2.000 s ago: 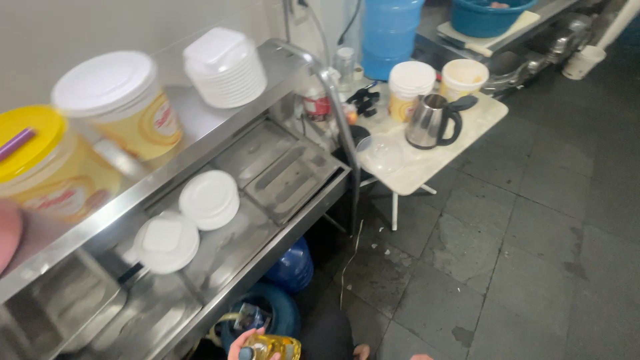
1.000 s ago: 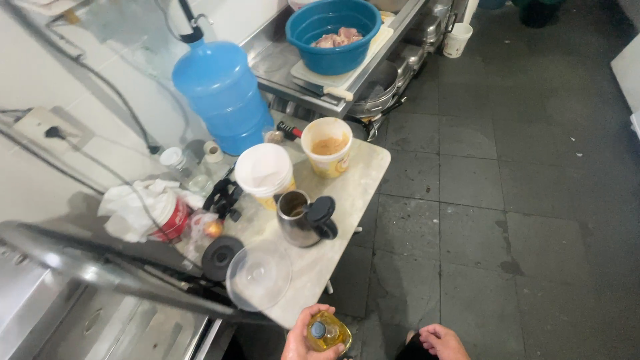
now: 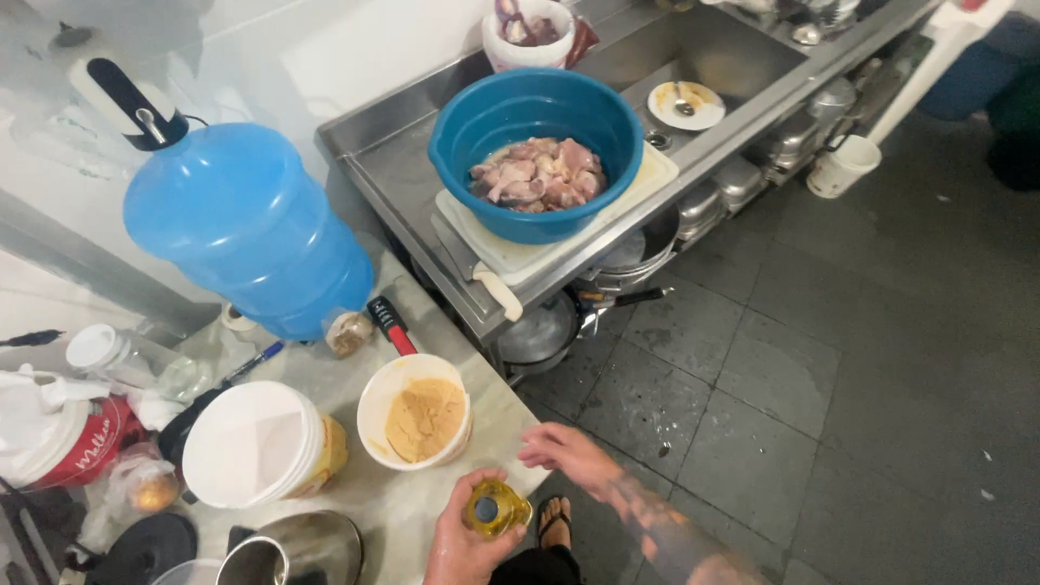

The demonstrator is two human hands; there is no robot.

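Note:
My left hand is closed around a bottle of yellow oil with a dark cap, low in the view by the table's corner. To its right, my right hand is empty, fingers apart, near the table edge. Just beyond the bottle stands an open white tub of tan powder. A lidded white tub is left of it, and a steel jug is nearer me. Raw meat pieces lie in a blue plastic basin on a white cutting board at the sink.
A knife rests at the steel counter's edge, its handle over the rim. A blue water jug stands on the table. In the sink lies a plate with a spoon. Pots sit below; a white bucket is farther right.
The view has moved nearer to the sink and basin. The bottle has stayed in my left hand. My right hand has come to the table's edge, closer to the bottle.

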